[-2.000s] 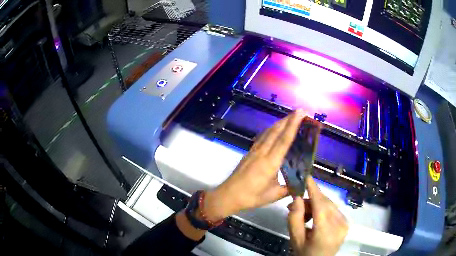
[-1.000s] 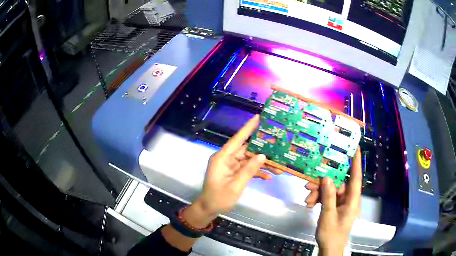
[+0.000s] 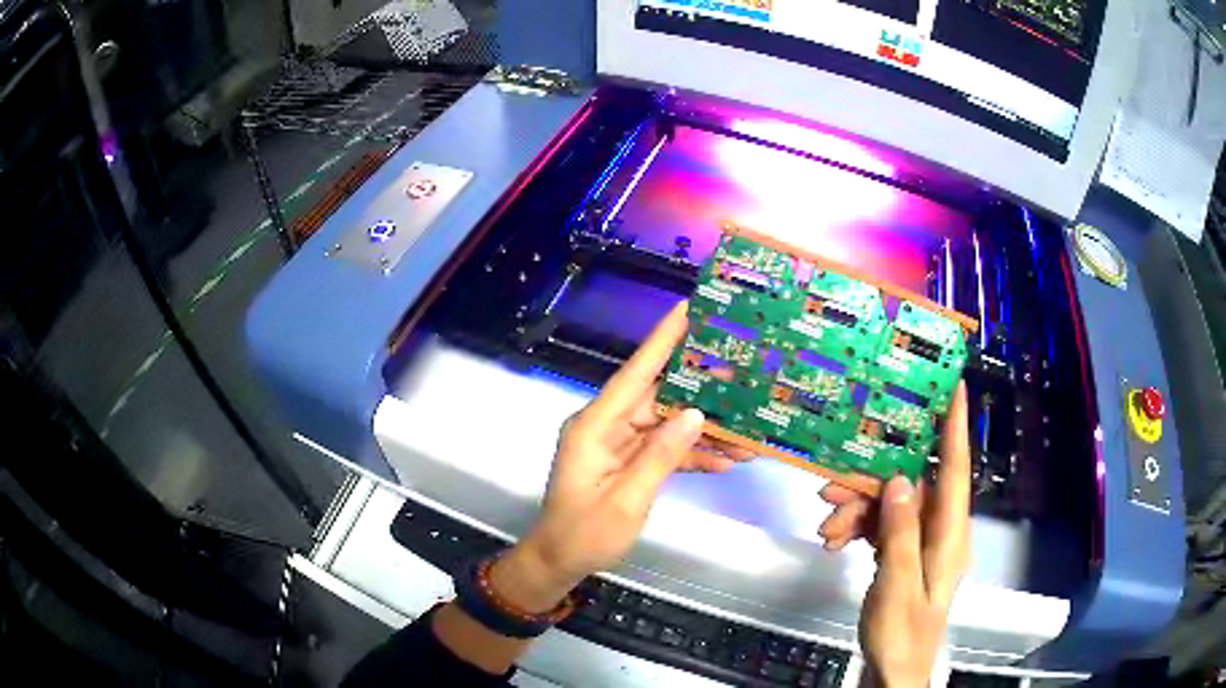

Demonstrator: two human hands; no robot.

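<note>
A green PCB panel [image 3: 815, 366] with several repeated boards and orange-tan edge strips is held up above the front part of the machine's lit bay, its component face towards me and slightly tilted. My left hand [image 3: 612, 470] grips its left edge, thumb at the lower left corner and fingers along the side and underneath. My right hand [image 3: 914, 551] grips its lower right corner, with the thumb on the front edge and a finger up the right side. The panel hides part of the bay and the clamp rails [image 3: 632, 255].
The AOI machine's bay glows pink-purple [image 3: 807, 188] behind the panel. A white-framed monitor [image 3: 834, 67] stands behind. Push buttons [image 3: 403, 215] are at left, a red emergency stop [image 3: 1147, 405] and tape roll [image 3: 1098, 253] at right. A keyboard [image 3: 672, 626] lies below the white front edge [image 3: 471, 444].
The panel was edge-on between my hands and was turned to show its flat green face. Since one second ago it has tilted slightly, and the glare on its right side has faded.
</note>
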